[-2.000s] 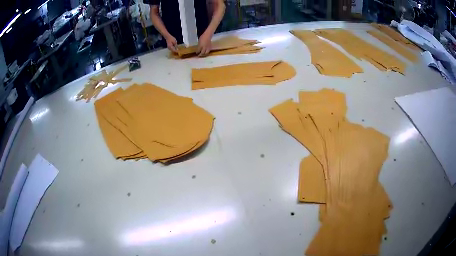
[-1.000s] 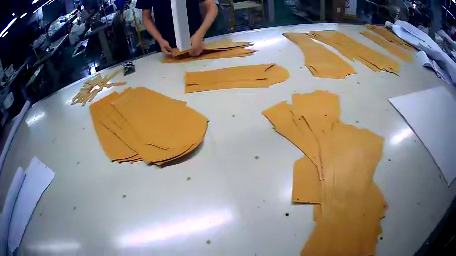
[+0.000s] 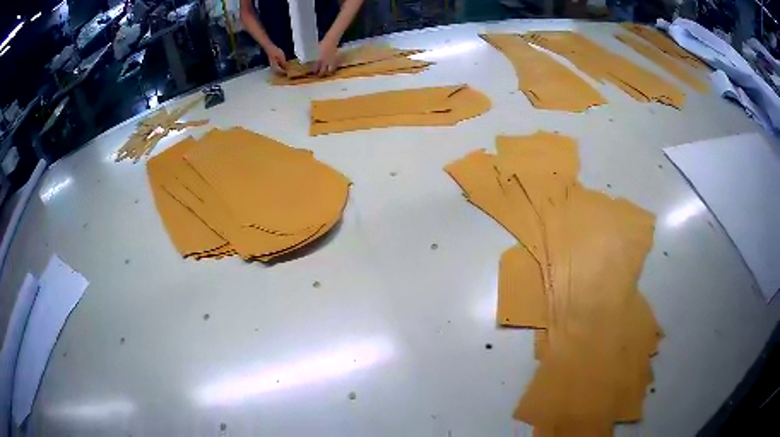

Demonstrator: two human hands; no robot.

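Note:
Neither of my hands is in the picture. Nearest in front of me, a large overlapping pile of orange-tan body panels [image 3: 590, 282] lies at the right and runs to the lower edge of the view. A rounded panel stack [image 3: 265, 188] lies fanned at the left, its curved end toward the right. A long panel stack with one rounded end [image 3: 398, 111] lies beyond them, near the middle. All lie flat on the white table [image 3: 393, 307], which has small dark marks.
Across the table a person's hands [image 3: 325, 60] touch another orange-tan pile [image 3: 376, 65]. Long narrow pieces [image 3: 556, 81] lie far right, thin strips [image 3: 154, 128] far left beside a small dark object [image 3: 214, 96]. White sheets lie at the right [image 3: 735, 196] and left [image 3: 50, 324].
The view has tilted slightly down, so the table and piles sit higher in the picture. The other person's hands have shifted slightly over the far pile. The near piles have not moved on the table.

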